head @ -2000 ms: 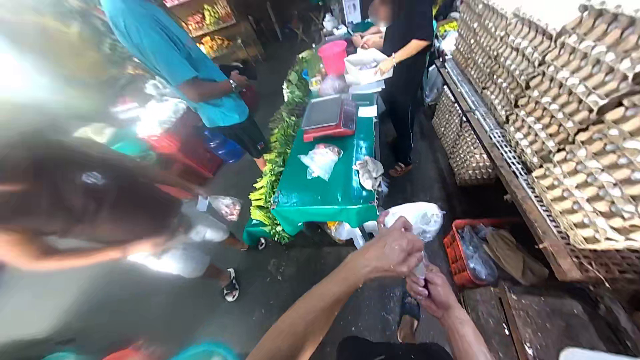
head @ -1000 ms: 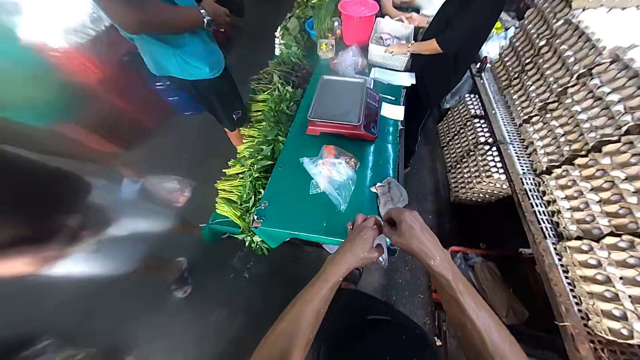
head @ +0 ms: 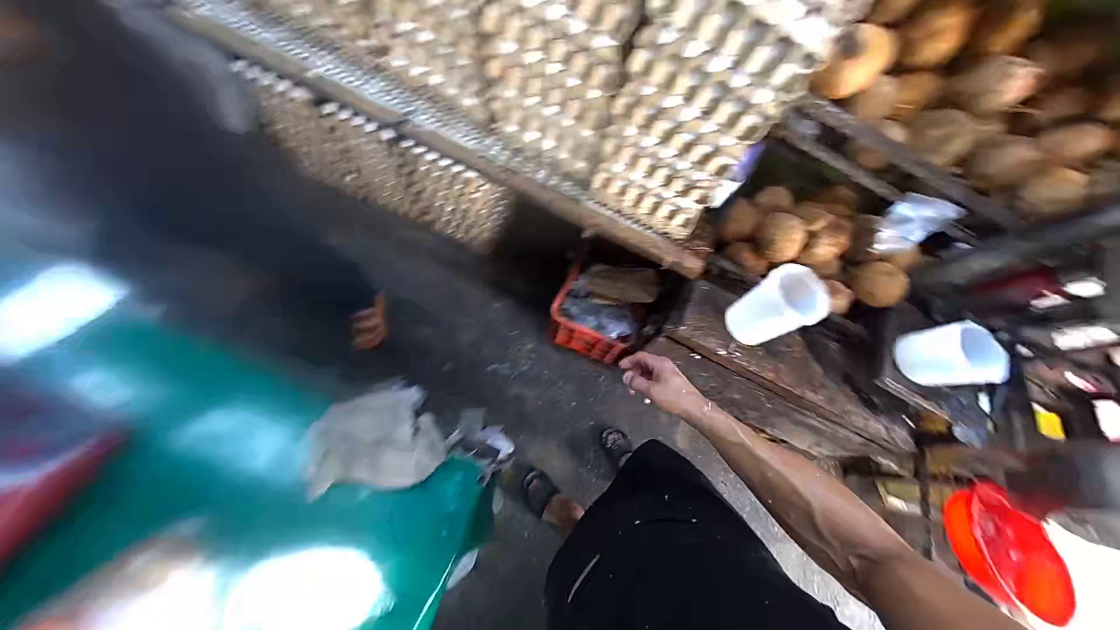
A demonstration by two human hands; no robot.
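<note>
My right hand (head: 658, 381) hangs over the floor, its fingers loosely curled, nearest to the front corner of a red plastic crate (head: 588, 339) that holds plastic bags and brown material. Nothing shows in its fingers, though blur hides detail. My left hand is out of the frame. On the left, a green-covered table (head: 437, 516) carries a greyish cloth (head: 376, 437) at its edge and a blurred, pale bundle at the bottom left. Part of a red scale (head: 52, 499) shows at the far left.
Stacked egg trays (head: 525, 96) fill a rack above the crate. Brown coconuts (head: 783, 236) lie right of it, beside two white cylindrical containers (head: 779, 304) on wooden boards. A red basin (head: 1019, 551) stands lower right. A person's foot (head: 369, 324) shows beyond the table.
The view has swung far to the right. My two hands were together at the table's edge; now my right hand is by the crate and my left hand has left the view.
</note>
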